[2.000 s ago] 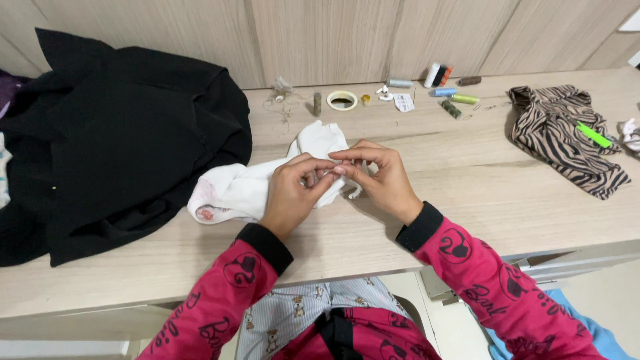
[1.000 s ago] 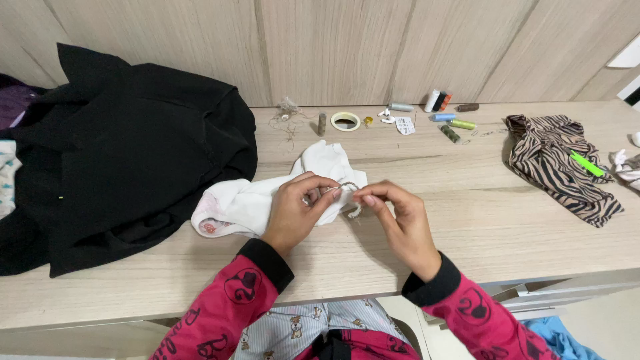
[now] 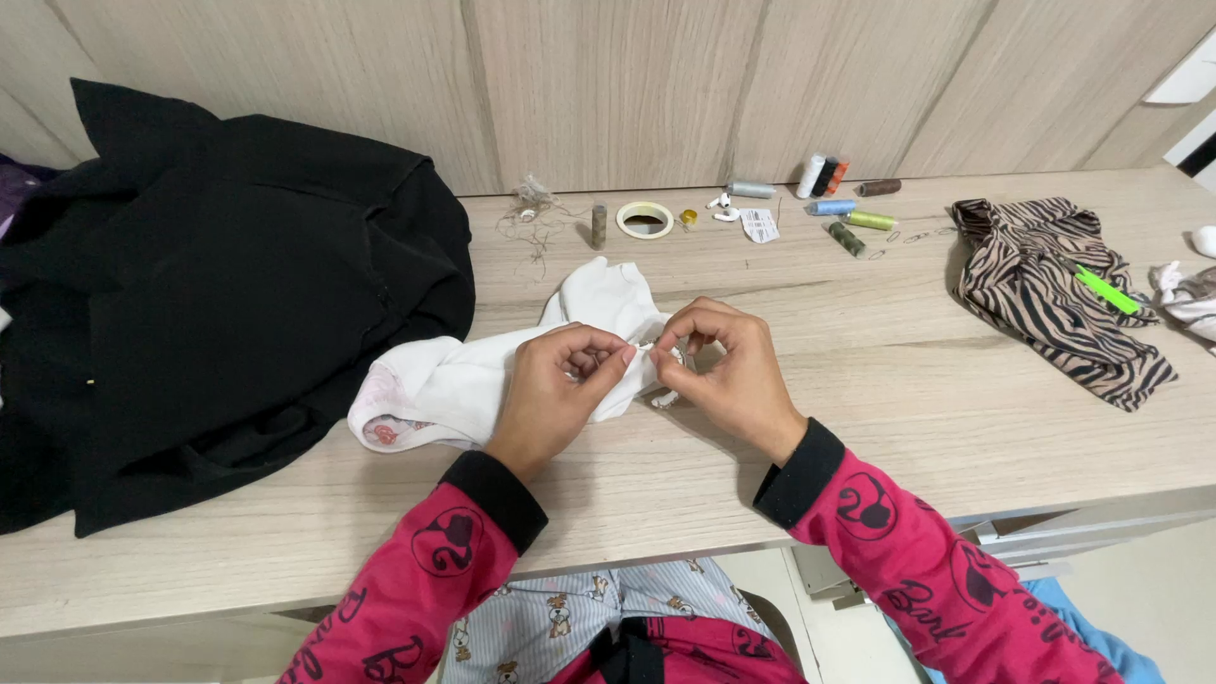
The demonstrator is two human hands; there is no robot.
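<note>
A white cloth garment [image 3: 475, 375] lies on the wooden desk beneath and between my hands, its left end showing a pinkish print. My left hand [image 3: 562, 385] pinches a thin whitish cord or strip of trim [image 3: 644, 346] between thumb and forefinger. Close on its right, my right hand [image 3: 727, 370] pinches the same piece, and part of it hangs below those fingers. The fingertips of both hands almost meet. Whether a needle is between them cannot be made out.
Black fabric [image 3: 237, 294] covers the left side. Along the back lie tangled thread [image 3: 534, 204], a tape roll [image 3: 645, 219], white earbuds [image 3: 726, 211], a paper tag [image 3: 760, 225] and several thread spools [image 3: 833, 207]. Zebra-print cloth [image 3: 1045, 285] with a bright green tool [image 3: 1107, 290] is at right.
One second ago my hands were farther apart with the whitish piece stretched between them; now my right hand has come back close to my left.
</note>
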